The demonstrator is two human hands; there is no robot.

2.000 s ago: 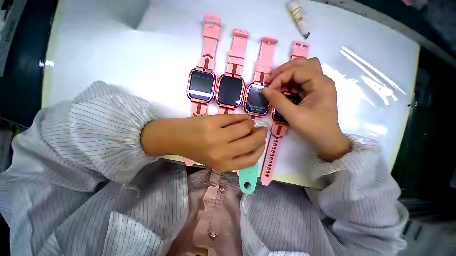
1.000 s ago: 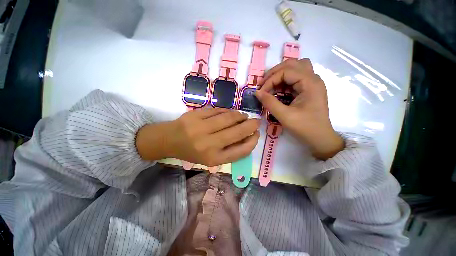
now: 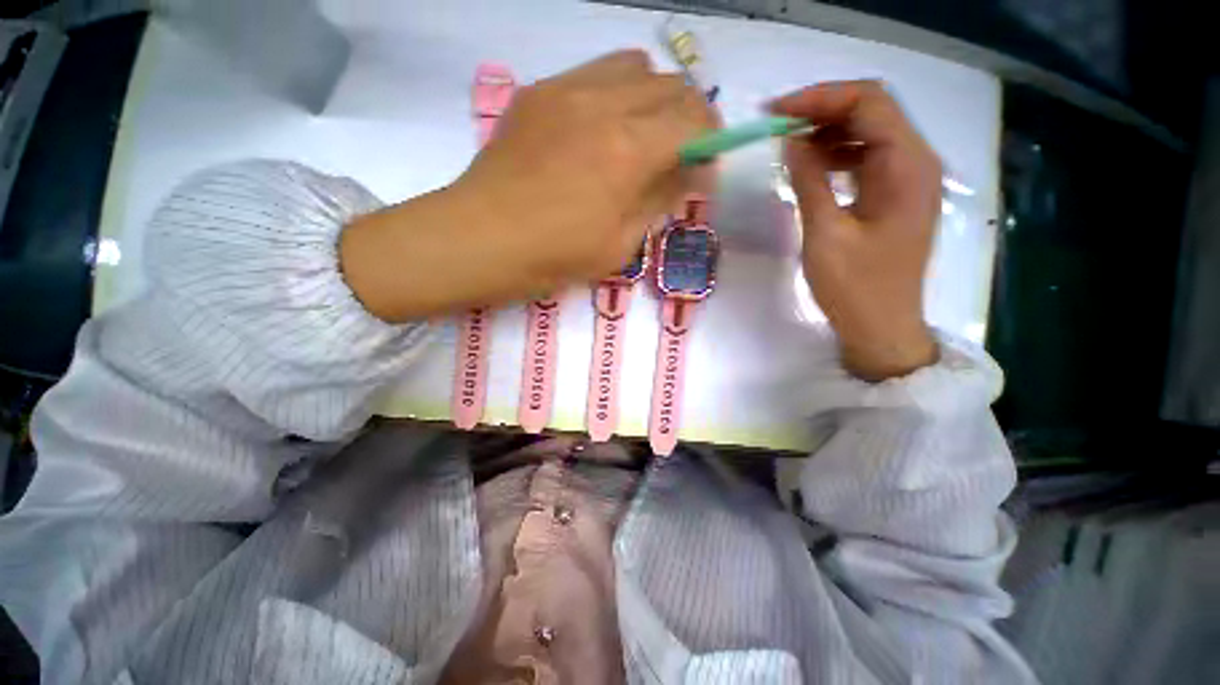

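Several pink smartwatches lie side by side. The rightmost watch [image 3: 688, 260] shows its dark screen, and the one left of it shows partly. My left hand [image 3: 575, 174] covers the other faces from above. A mint-green tool [image 3: 736, 139], slightly blurred, reaches from the fingertips of my left hand, raised over the watches. Its far tip lies at the thumb and forefinger of my right hand [image 3: 870, 201]. Whether these fingers grip the tip or a clear film is too blurred to tell. The holed straps [image 3: 603, 381] point towards me.
The white mat [image 3: 749, 402] has a yellowish front edge. A small white stick or tube with a yellow band [image 3: 684, 50] lies at the far edge. A grey shape [image 3: 288, 54] stands at the far left. Glare shows on the mat beside my right hand.
My left hand has lifted off the straps and moved up over the watches, with the green tool swung up from the front edge. My right hand has moved right, off the watch screens.
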